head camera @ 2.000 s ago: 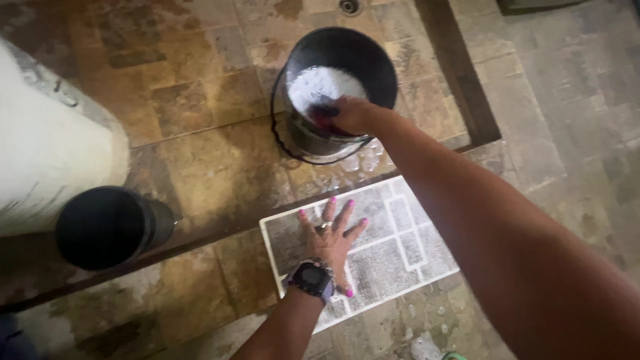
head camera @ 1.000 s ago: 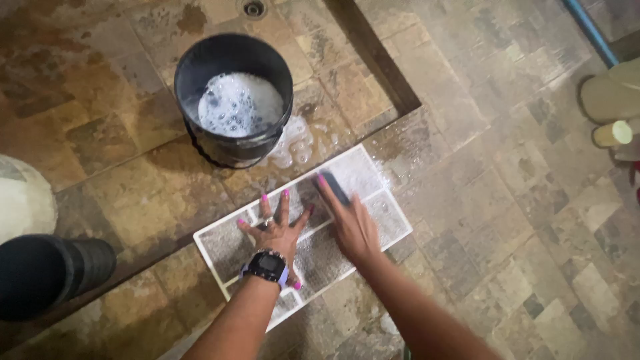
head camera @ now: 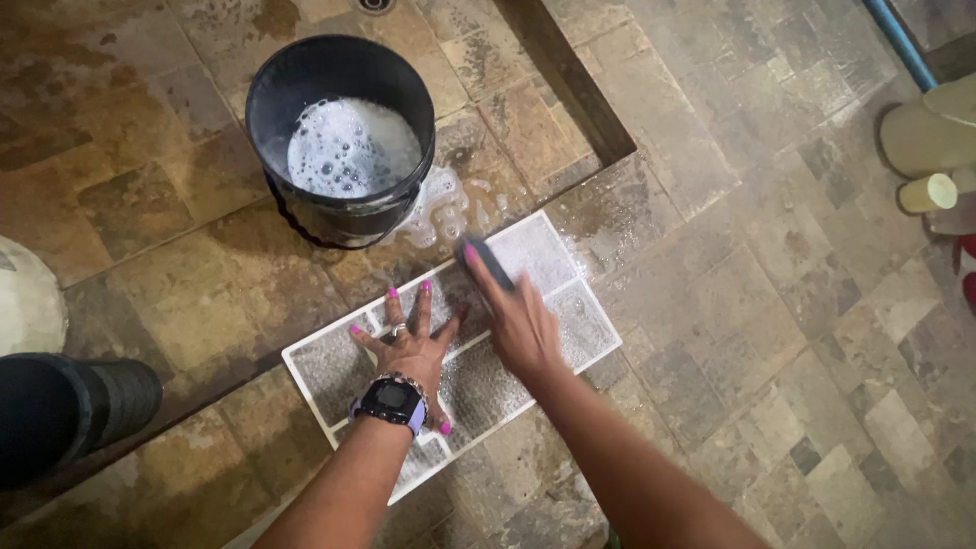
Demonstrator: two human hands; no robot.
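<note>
A white-framed mesh filter panel [head camera: 488, 374] lies flat and slanted on the stone-patterned tiles, its upper right sections covered in suds. My left hand [head camera: 412, 347], wearing a ring and a watch, presses on its left part with fingers spread. In my right hand [head camera: 526, 324] is a dark scrubbing brush [head camera: 486, 263], held against the panel near its upper edge; motion blurs it and its bristles are hidden. Just beyond the panel stands a black bucket [head camera: 339, 194] with its handle hanging down, holding foamy water [head camera: 351, 149]. Foam [head camera: 442, 206] lies on the floor between bucket and panel.
At the left edge are a black ribbed container [head camera: 114, 404] and a pale rounded vessel [head camera: 27, 301]. A floor ledge [head camera: 564, 84] borders the bucket's area, with a drain [head camera: 375, 4] at the top. A beige container [head camera: 930, 130] and blue pipe [head camera: 900, 46] are on the right.
My right hand was inside the bucket two seconds ago and has come out to the panel with the brush. More suds show on the panel's right part. My left hand remains on the panel.
</note>
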